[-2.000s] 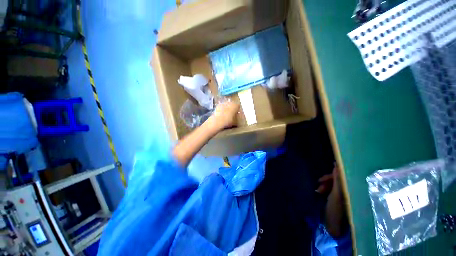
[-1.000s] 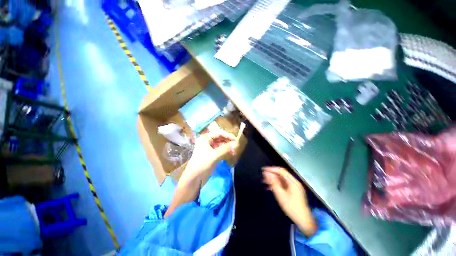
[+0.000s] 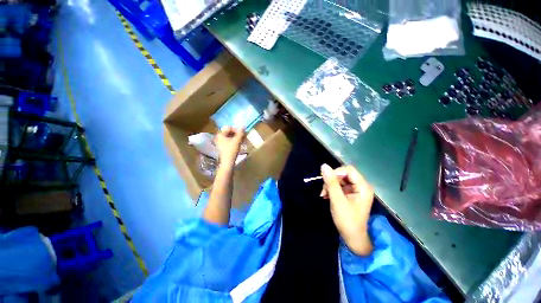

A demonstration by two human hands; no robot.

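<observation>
My right hand (image 3: 351, 198) is bare and holds a small thin white piece (image 3: 313, 179) at its fingertips, beside the bench's front edge. My left hand (image 3: 229, 142) is bare, over the open cardboard carton (image 3: 188, 155), with its fingers curled. Whether it holds anything is too small to tell. In the carton lie a pale blue flat pack (image 3: 236, 112), a crumpled white piece (image 3: 203, 141) and clear plastic.
On the green bench (image 3: 379, 168) lie a clear zip bag (image 3: 341, 97), small round black parts (image 3: 483, 89), adhesive dot sheets (image 3: 335, 38), a dark thin stick (image 3: 409, 160) and a red plastic bag (image 3: 489, 168). A blue stool (image 3: 80, 248) stands on the floor.
The view has shifted slightly. My left hand has moved from near the carton's front edge to over its inside. The thin white piece, earlier at my left hand, is now in my right hand's fingertips.
</observation>
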